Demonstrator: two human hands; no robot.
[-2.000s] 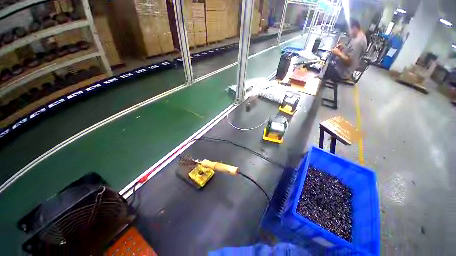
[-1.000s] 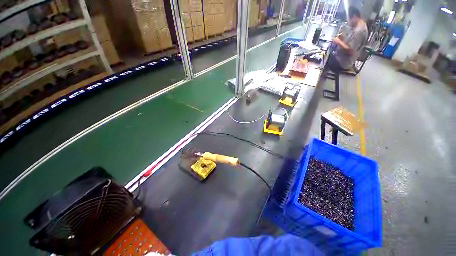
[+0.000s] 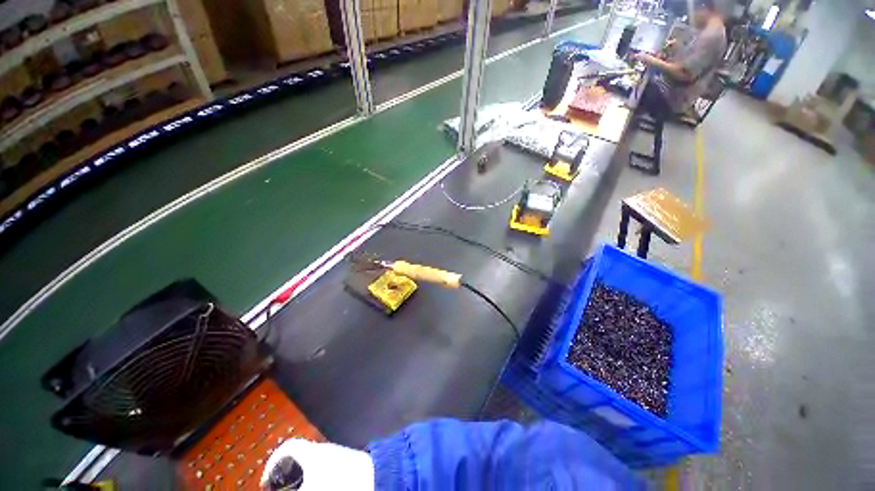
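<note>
My right hand (image 3: 321,466), in a white glove with a blue sleeve, is at the bottom edge, over the right side of the orange-red hole plate (image 3: 251,430). It is cut off by the picture's edge. A small dark patch shows at its left end; I cannot tell if it is a held part or a bare fingertip. Small shiny dots sit in rows on the plate. The soldering iron (image 3: 427,274) rests in its stand with the yellow sponge (image 3: 391,289), beyond my hand. My left hand is out of the picture.
The black fume fan (image 3: 163,374) stands behind the plate. A blue bin (image 3: 705,384) of small dark parts is at the right. Yellow-based reels (image 3: 531,222) stand farther along the bench. A person (image 3: 700,53) sits far off, beyond a stool (image 3: 662,213).
My blue sleeve has moved further into view and my gloved right hand has come over the plate. The view has shifted, showing more of the plate.
</note>
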